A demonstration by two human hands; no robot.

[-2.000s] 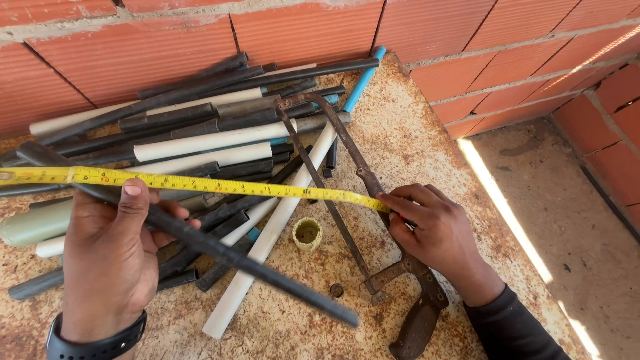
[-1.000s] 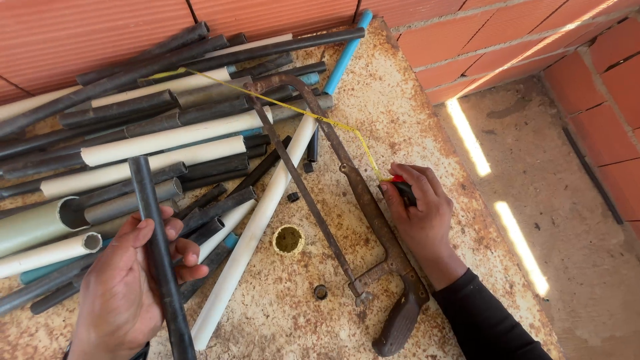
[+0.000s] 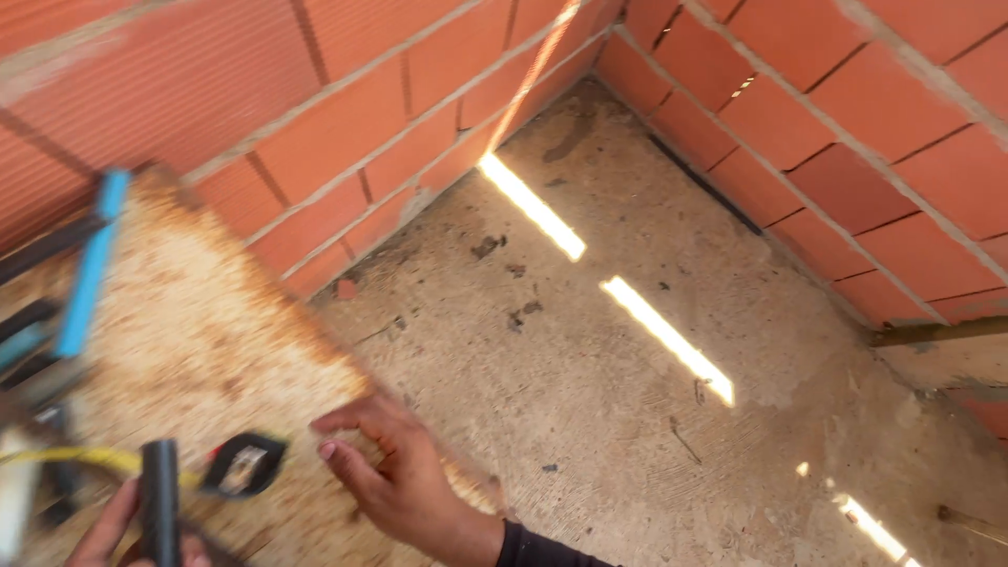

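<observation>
At the bottom left my left hand (image 3: 110,531) holds a black plastic pipe (image 3: 161,504) upright, its fingers partly cut off by the frame edge. A black tape measure case (image 3: 246,465) lies on the rusty tabletop (image 3: 213,323), its yellow blade (image 3: 87,457) running left behind the pipe. Just right of the case is my right hand (image 3: 409,472), thumb and fingers apart and curved, holding nothing. A blue pipe (image 3: 90,264) and black pipe pieces (image 3: 47,248) rest at the left. The picture is blurred there, and the hacksaw cannot be made out clearly.
Red hollow-brick walls (image 3: 339,150) meet in a corner beyond the table. The concrete floor (image 3: 551,378) lies lower, to the right, with bright strips of sunlight and small debris. A dark pipe (image 3: 705,185) lies along the foot of the right wall.
The view has swung far to the right. My right hand has let go of the tape measure case, which now lies on the table. My left hand still holds the black pipe.
</observation>
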